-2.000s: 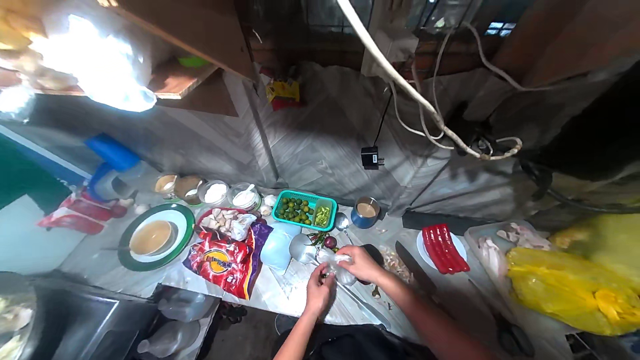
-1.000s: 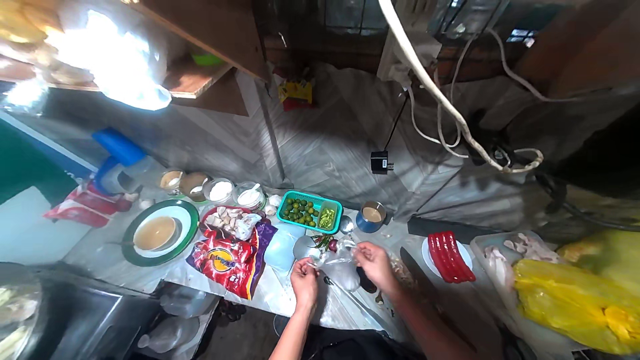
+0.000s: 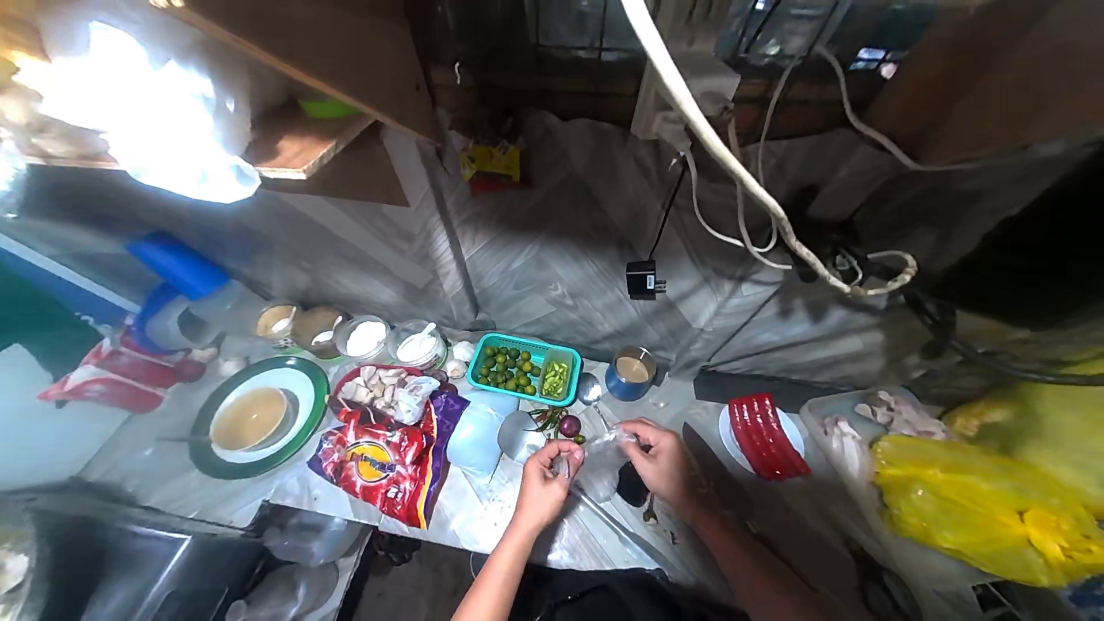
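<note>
My right hand (image 3: 660, 457) pinches the edge of a clear plastic bag (image 3: 606, 470) over the counter's front part. Just left of it, my left hand (image 3: 550, 485) has thumb and fingers closed on a small pale piece that I cannot identify; it may be part of the bag. Behind the hands lie a red onion (image 3: 570, 425) and a metal spoon (image 3: 590, 390). A teal plastic basket (image 3: 477, 373) holds small green citrus fruits (image 3: 509, 369) and cut green pieces. A blue cup (image 3: 629, 379) of light brown liquid stands behind my right hand.
To the left are a red snack bag (image 3: 384, 466), a green-rimmed plate (image 3: 207, 448) bearing a bowl, and several tubs of powder. A knife (image 3: 697, 448) lies near red packets (image 3: 766, 435) on a plate. A yellow plastic bag (image 3: 975, 509) covers part of a tray at right.
Two seconds ago my hands were close together at the plastic; they are now farther apart, with the clear bag spread beside my right hand.
</note>
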